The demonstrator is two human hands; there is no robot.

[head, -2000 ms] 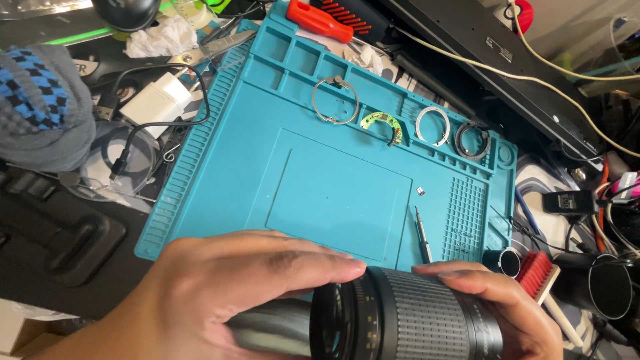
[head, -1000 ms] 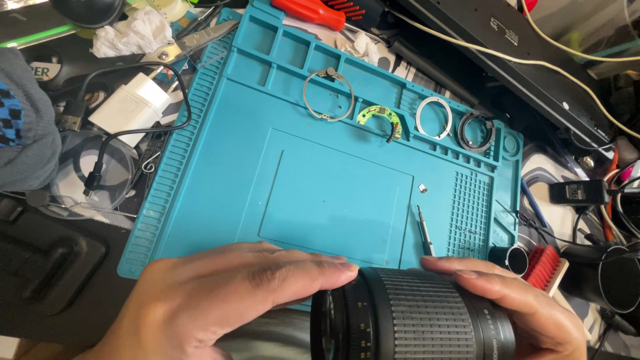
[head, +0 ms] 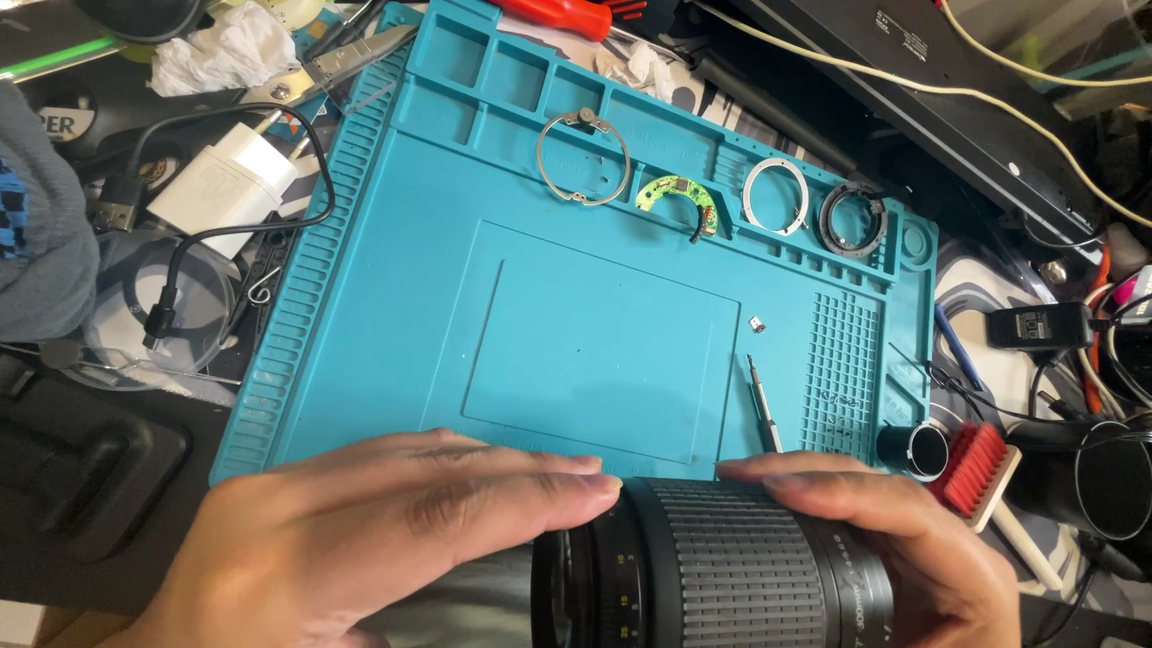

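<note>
A black camera zoom lens (head: 742,567) with a ribbed rubber grip lies sideways between my hands at the bottom. My left hand (head: 387,531) has its fingertips on the front rim, and my right hand (head: 927,540) grips the other end. Beyond them lies a teal silicone repair mat (head: 396,297). Its upper compartments bear a thin metal ring (head: 540,166), a curved green circuit board (head: 670,186), a silver lens mount ring (head: 749,193) and a black ring (head: 828,220). A screwdriver bit shaft (head: 763,405) and a tiny metal part (head: 757,325) lie on the mat.
Left of the mat are a white charger (head: 225,184), a black cable (head: 328,171), scissors (head: 360,58) and crumpled tissue (head: 225,49). A red-handled screwdriver (head: 562,16) lies behind. At right are a red-bristled brush (head: 972,468), a black adapter (head: 1039,326) and cables.
</note>
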